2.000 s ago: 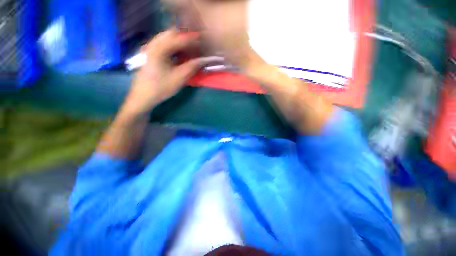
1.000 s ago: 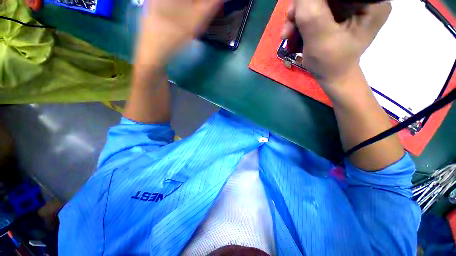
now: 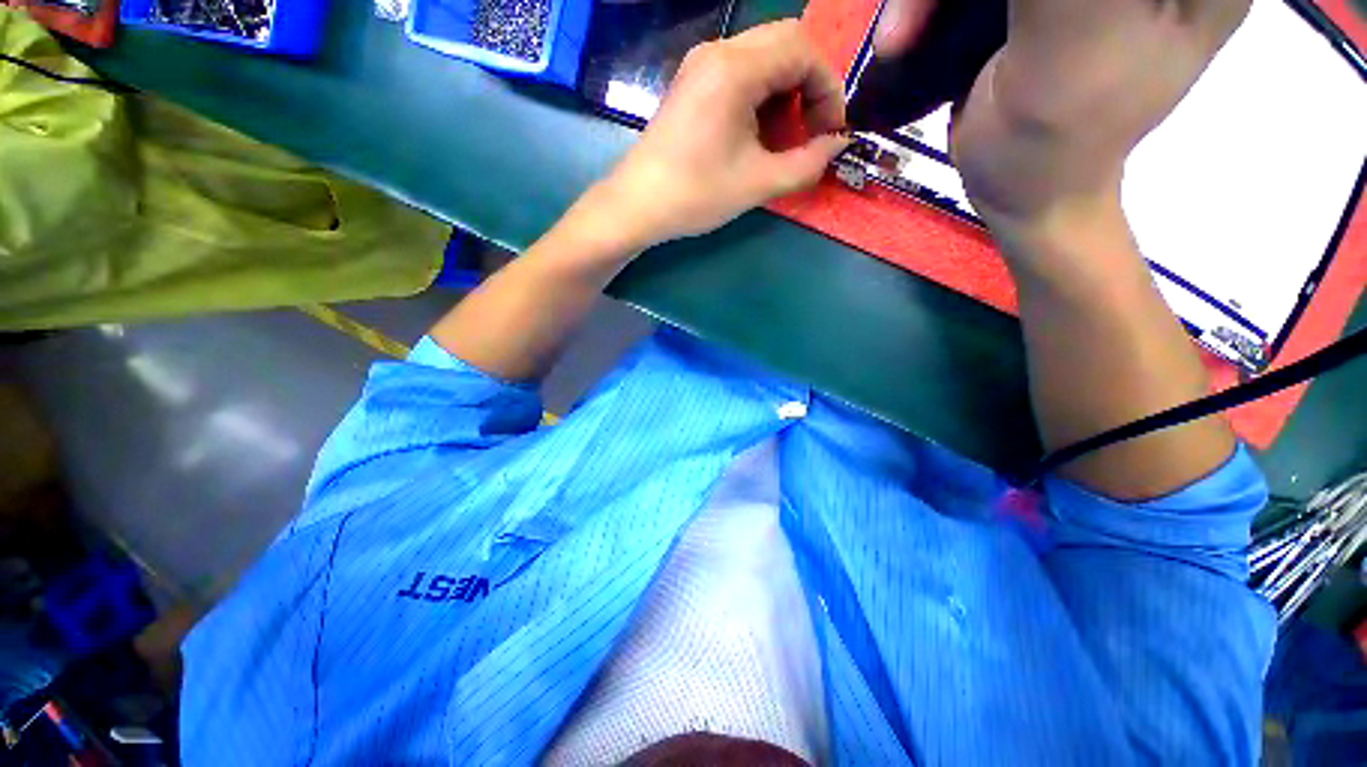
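Observation:
The display panel point(image 3: 1252, 165), bright white with a thin dark frame, lies on the orange-red pad point(image 3: 960, 267) at upper right. Small metal bits sit at its near left corner. My left hand point(image 3: 735, 143) has thumb and forefinger together at that corner; whether a small screw is between them is too small to tell. My right hand point(image 3: 1049, 128) is over the panel's left part, around a thick black tool point(image 3: 937, 68) that looks like the electric screwdriver. The tool's tip is not clearly seen. A black cord point(image 3: 1199, 408) runs past my right forearm.
A small blue bin point(image 3: 562, 45) of tiny screws stands left of a black glossy slab point(image 3: 637, 53). A larger blue bin point(image 3: 300, 27) stands farther left. Narrow strip cables point(image 3: 1319, 547) lie at the right bench edge. Yellow-green cloth point(image 3: 180, 225) hangs at the left.
My left hand has moved from over the black slab to the panel's near left corner, its fingertips now together. My right hand stays over the panel with the tool. More of the bins shows.

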